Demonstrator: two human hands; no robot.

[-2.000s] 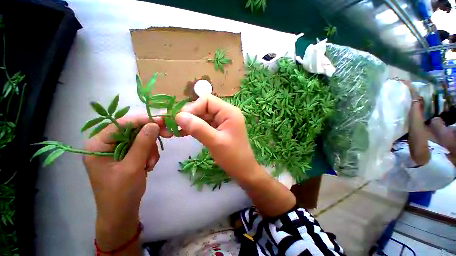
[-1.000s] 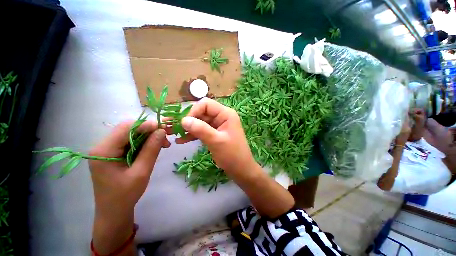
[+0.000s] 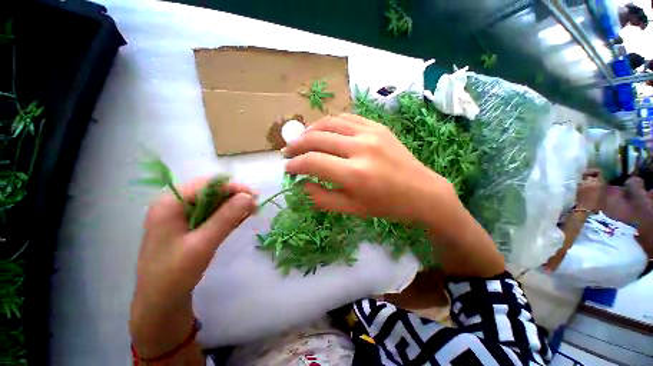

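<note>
My left hand [image 3: 190,239] is closed around green artificial stems [image 3: 208,200], with blurred leaflets [image 3: 159,175] sticking out at its left. A thin stalk runs from its fingertips toward my right hand. My right hand [image 3: 351,164] is over the left edge of the leaf sprig pile [image 3: 444,136], back of the hand up. Its fingertips are near the stalk's end and some leaves; whether they grip anything is hidden. The white glue cap [image 3: 293,131] sits on a brown stain at the edge of the cardboard pad [image 3: 250,78], just beyond my right fingertips.
One sprig [image 3: 317,94] lies on the cardboard. A black tray [image 3: 86,64] with green stems is at the left. A crumpled white wad [image 3: 456,93] and a clear plastic bag [image 3: 505,143] of foliage lie beyond the pile. Another person's hand [image 3: 590,189] shows at the right.
My right hand has moved right and turned back up, away from the sprig it held near my left fingertips. The stems in my left hand have turned. The view has shifted slightly.
</note>
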